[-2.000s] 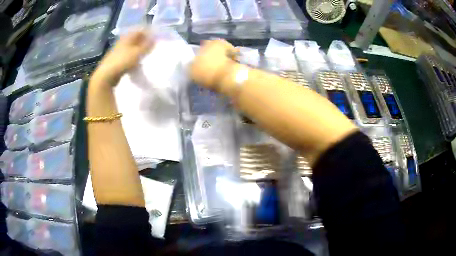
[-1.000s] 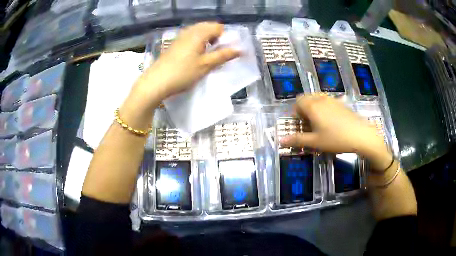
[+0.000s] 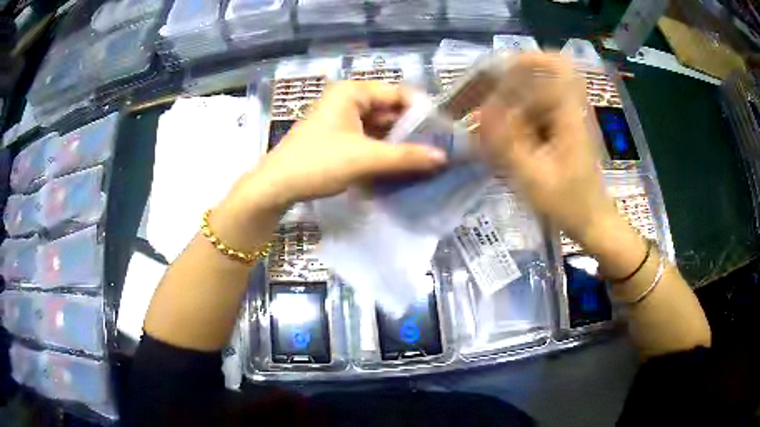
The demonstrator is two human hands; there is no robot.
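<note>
My left hand (image 3: 342, 146) holds white plastic sleeves above the middle of the clear phone tray (image 3: 358, 367). A keypad phone (image 3: 458, 108) is partly inside a sleeve (image 3: 446, 188) between my two hands. My right hand (image 3: 537, 125), blurred, grips the phone's keypad end. Other phones with gold keypads and dark screens (image 3: 302, 321) lie in the tray pockets. One front pocket holds no phone, and a label with black print (image 3: 487, 254) shows over it. My hands and the sleeves hide the tray's middle.
A stack of white empty bags (image 3: 200, 179) lies left of the tray. Trays of bagged phones stand at the far left (image 3: 71, 250) and along the back (image 3: 250, 17). More trays (image 3: 750, 125) stand at the right edge. Brown material (image 3: 704, 37) lies at the back right.
My right hand has lifted a phone from the front row and moved up and back with it. My left hand has brought the sleeves to it, and the phone has entered one partway.
</note>
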